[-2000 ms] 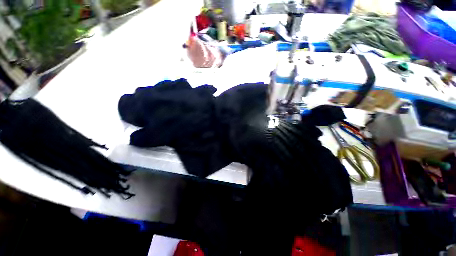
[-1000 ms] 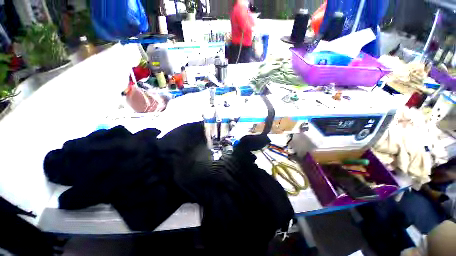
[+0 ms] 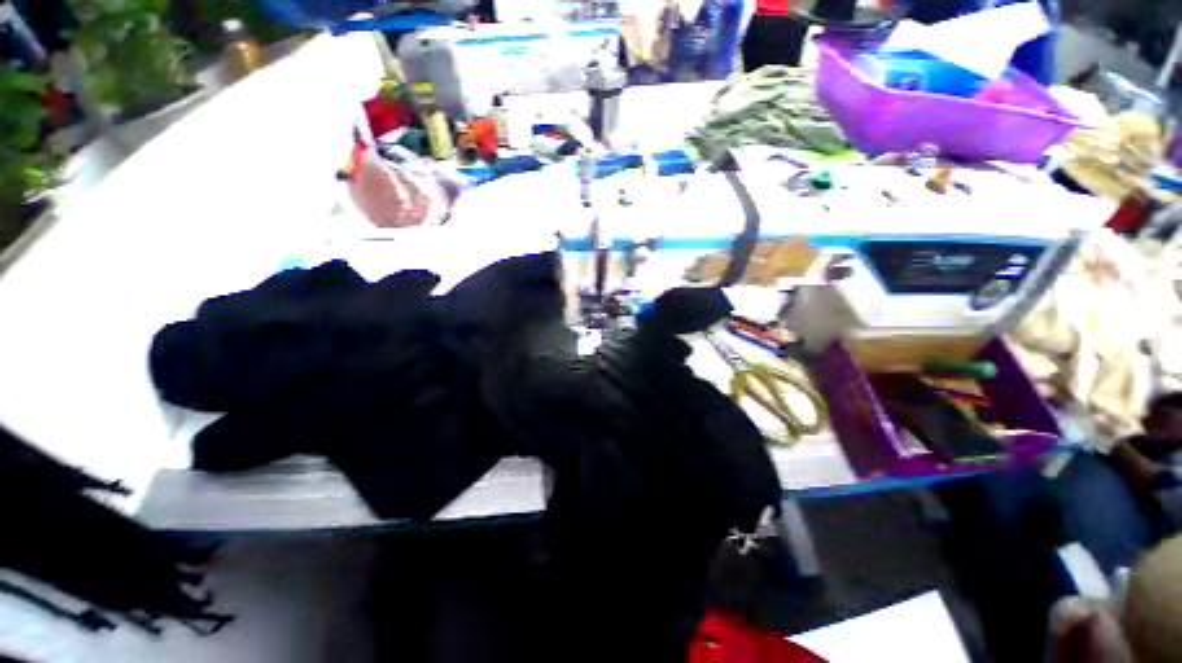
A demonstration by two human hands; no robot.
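Note:
A black garment (image 3: 350, 376) lies in a large soft heap across the machine bed and hangs over the table's front edge. Its faintly ridged, gathered part runs under the needle area (image 3: 599, 311) of the white sewing machine (image 3: 830, 207). A black strip (image 3: 744, 220) is draped over the machine head. Shears with gold-yellow handles (image 3: 778, 399) lie right of the needle, beside the cloth. Neither of my hands shows in the picture.
A purple tool tray (image 3: 856, 421) stands at the right table edge, a larger purple basket (image 3: 907, 119) behind the machine. Black ties (image 3: 91, 544) hang at the left. Grey-green cloth (image 3: 765, 114) lies behind. Part of a person (image 3: 1154, 602) shows at lower right.
The view has swung right since the first frame, then tilted slightly down, so things shift in the picture. The cloth, shears and tray keep their places. Red and white shapes show again at the bottom.

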